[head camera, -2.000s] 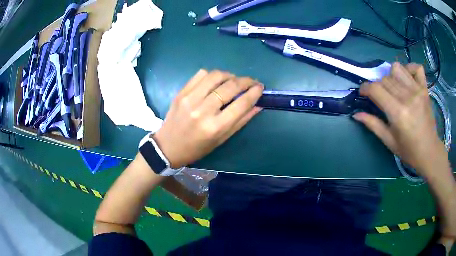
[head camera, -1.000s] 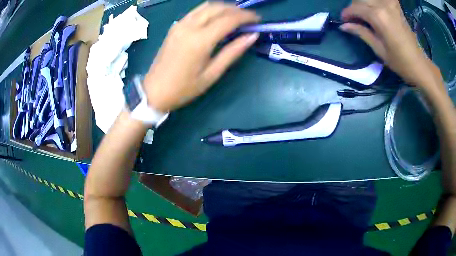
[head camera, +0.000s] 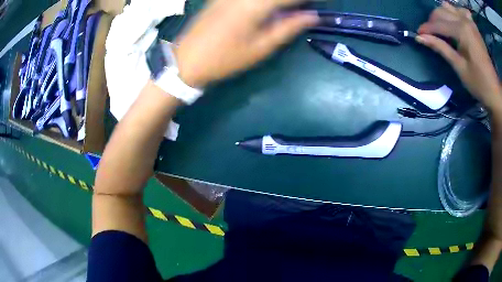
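Note:
A dark 3D pen (head camera: 360, 25) lies level at the top of the head view, its dark side with small pale marks facing me. My left hand (head camera: 247, 38), blurred and cut by the top edge, is shut on its pointed end. My right hand (head camera: 454, 41) pinches a cable plug (head camera: 408, 34) at the pen's tail. Whether the plug is fully in cannot be told. A second pen (head camera: 380, 77) lies slanted below, and a third pen (head camera: 336, 146) lies nearest me, nozzle to the left, with a cable at its tail.
A carton of pens (head camera: 96, 93) stands at the left. A crumpled white cloth (head camera: 124, 66) lies beside it, partly under my left arm. A clear filament coil (head camera: 448, 171) lies at the right with a loose black plug (head camera: 410, 113) near it. An open box (head camera: 192, 195) is below the bench edge.
The pen held two seconds ago now lies nearest me, released. My hands have moved up to another pen, which has turned from its pale side to its dark side over the last second.

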